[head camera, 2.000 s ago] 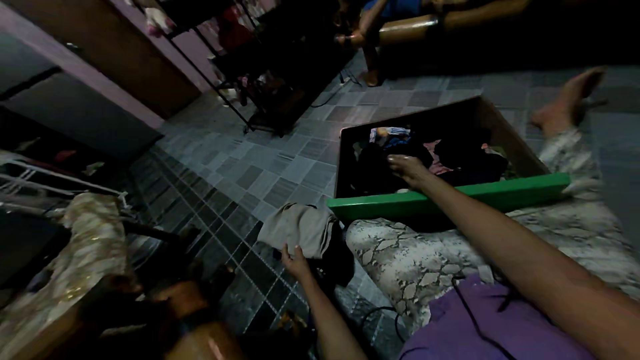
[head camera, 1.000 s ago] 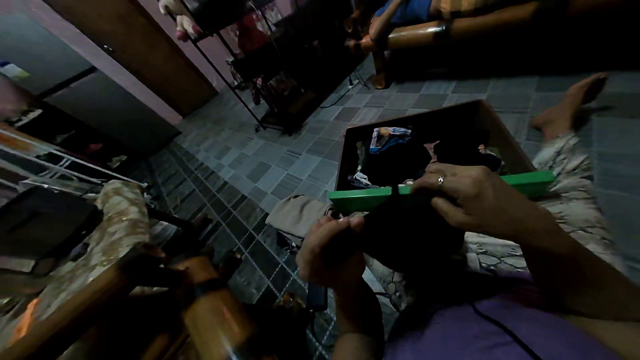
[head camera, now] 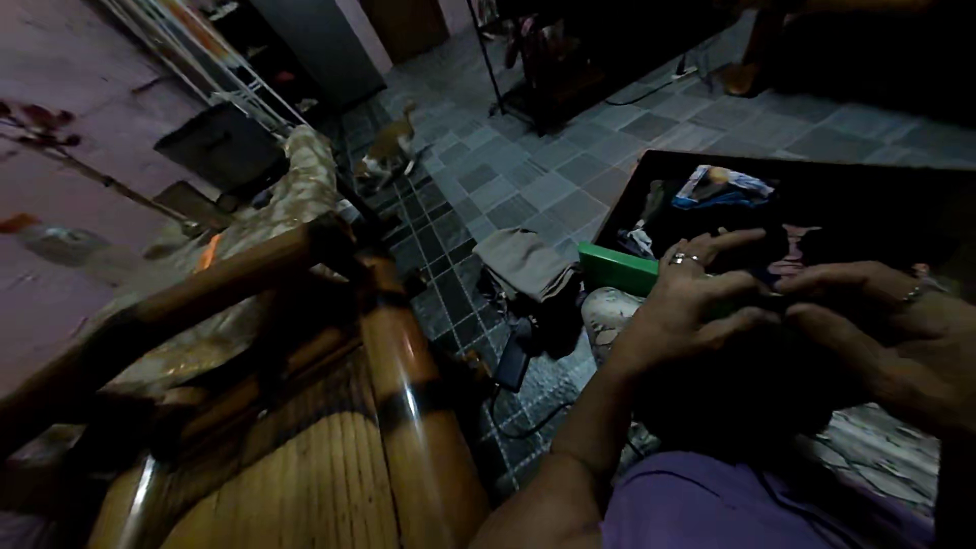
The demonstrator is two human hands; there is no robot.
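My left hand (head camera: 698,293) and my right hand (head camera: 862,320) are close together over my lap, both gripping the top of a black cloth item (head camera: 732,389) that hangs down between them. Behind them lies a dark drawer with a green front panel (head camera: 618,268), holding dark clothes, a blue and white cloth (head camera: 723,188) and a pink piece (head camera: 794,248). The right part of the green panel is hidden by my hands and the black cloth. Left of the drawer, a folded grey cloth (head camera: 526,263) lies on top of dark ones on the floor.
A bamboo chair (head camera: 408,366) takes up the near left. A black power adapter (head camera: 515,354) with a cord lies beside the folded clothes. A cat (head camera: 393,145) is on the tiled floor. A dark metal rack (head camera: 545,99) stands farther back.
My hands, which held black cloth at the green panel a second ago, are now closer together at its top. The view has swung left, and the cat has come into sight.
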